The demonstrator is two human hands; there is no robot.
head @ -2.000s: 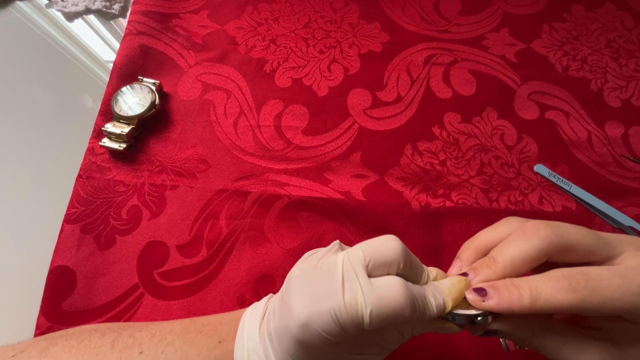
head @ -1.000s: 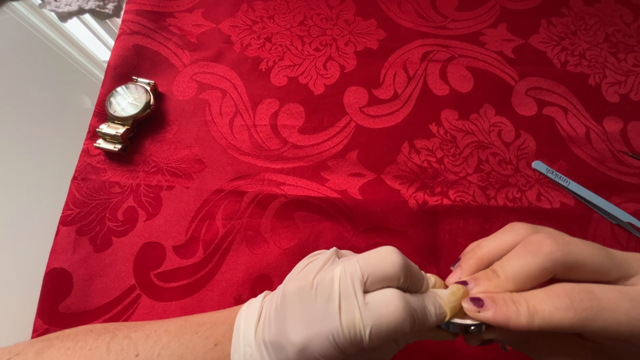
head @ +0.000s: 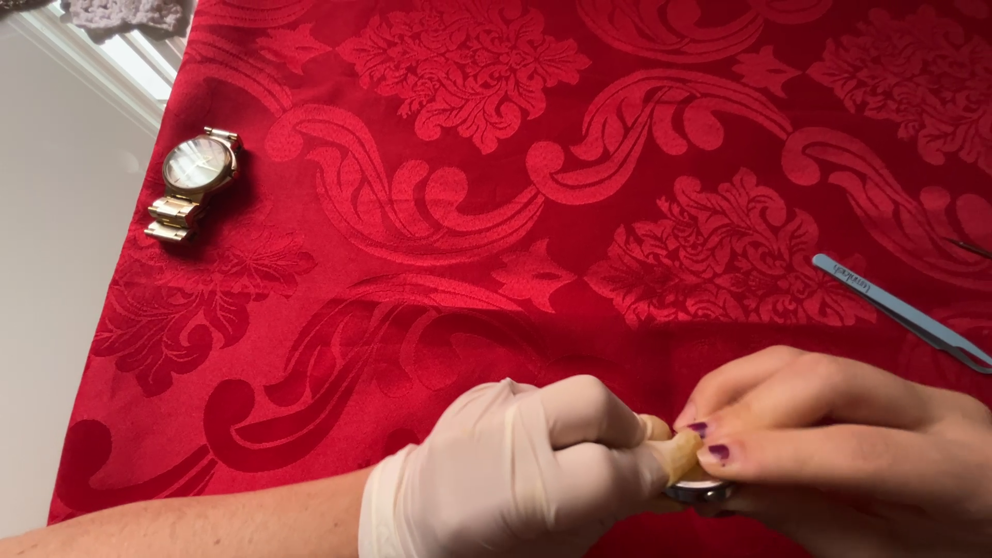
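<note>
My left hand (head: 527,465), in a whitish latex-like glove, grips a small round metal-rimmed object (head: 700,490), possibly a watch case, near the bottom edge. My bare right hand (head: 837,442), with dark purple nail polish, holds the same object from the right. The fingertips of both hands meet over its top and hide most of it. A gold-coloured wristwatch (head: 199,164) with a pale dial and part of its link bracelet lies at the upper left, away from both hands. Blue-grey tweezers (head: 899,306) lie beyond my right hand.
A red damask cloth (head: 434,194) covers the work surface. Its left edge borders a pale glossy surface (head: 46,232). A greyish crocheted piece (head: 128,15) lies at the top left corner. The tip of a thin brownish tool (head: 969,248) shows at the right edge.
</note>
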